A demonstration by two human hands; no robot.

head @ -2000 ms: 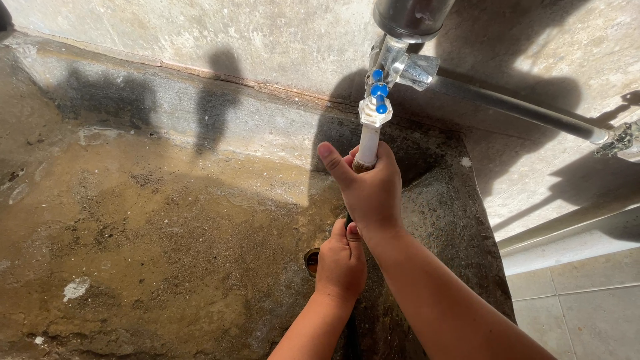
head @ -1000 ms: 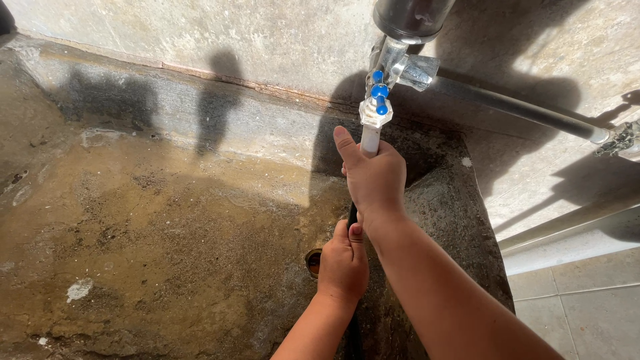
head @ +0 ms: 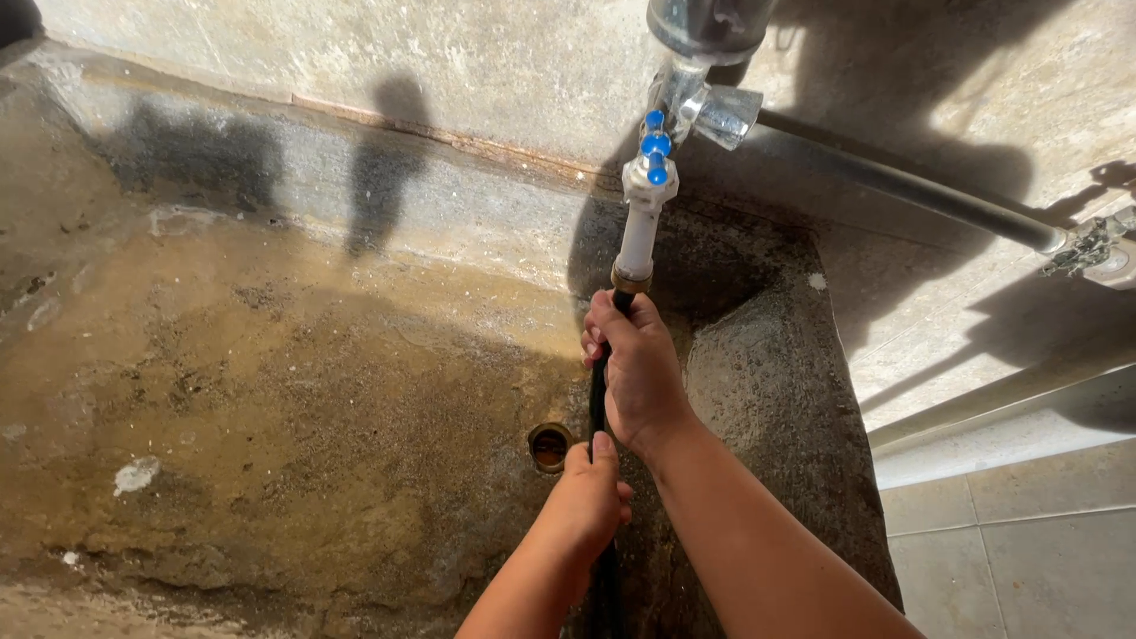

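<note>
A black hose point(head: 597, 390) runs up to a brass-coloured collar point(head: 631, 276) at the lower end of a white pipe fitting point(head: 639, 235). Just under the collar, my right hand point(head: 637, 364) is closed around the hose. Lower down, beside the drain, my left hand point(head: 593, 501) grips the same hose. Above the white fitting sits a valve with a blue handle point(head: 656, 144), joined to a metal tap body with a clear knob point(head: 728, 115). The hose end is hidden at the collar.
The stained concrete basin point(head: 355, 382) has a round drain hole point(head: 550, 446) left of the hose. A dark pipe point(head: 914, 189) runs along the wall to a fitting at the right. A grey cylinder point(head: 710, 27) is above the tap. Floor tiles point(head: 1047, 541) lie at lower right.
My right hand has moved down from the white fitting onto the hose below the collar, which now shows. My left hand stays low on the hose.
</note>
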